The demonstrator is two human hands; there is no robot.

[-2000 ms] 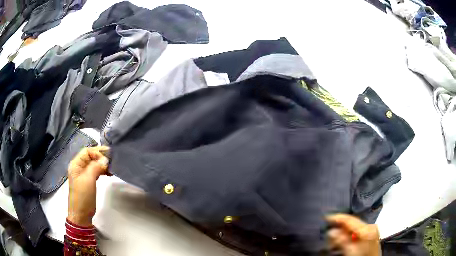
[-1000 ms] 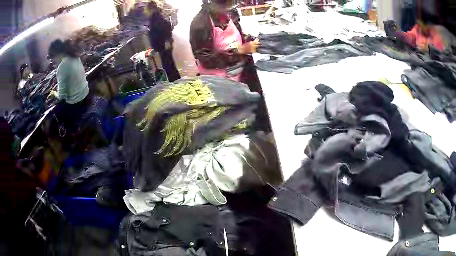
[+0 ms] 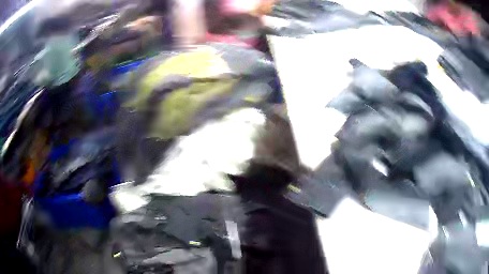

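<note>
The frame is strongly blurred and neither of my hands is in view. Crumpled black-grey denim jackets [image 3: 386, 123] lie on the white table [image 3: 306, 96] at the right. Left of the table edge is a garment heap. On it a dark jacket shows yellow-green wing embroidery [image 3: 187, 107], and a pale white-grey garment [image 3: 214, 155] lies below that. Dark garments [image 3: 171, 230] with small gold spots are at the bottom of the heap. Finer details cannot be told.
Blue crates [image 3: 75, 211] with dark garments stand at the left. A blurred person in pale green [image 3: 60, 61] is at the upper left. Pink clothing of another person [image 3: 230, 38] shows at the top centre, and a red-pink shape [image 3: 454, 18] at the upper right.
The view has turned left from the jacket my hands held to the garment heap; both hands have left the picture. Since one second ago the scene has shifted slightly upward and blurred.
</note>
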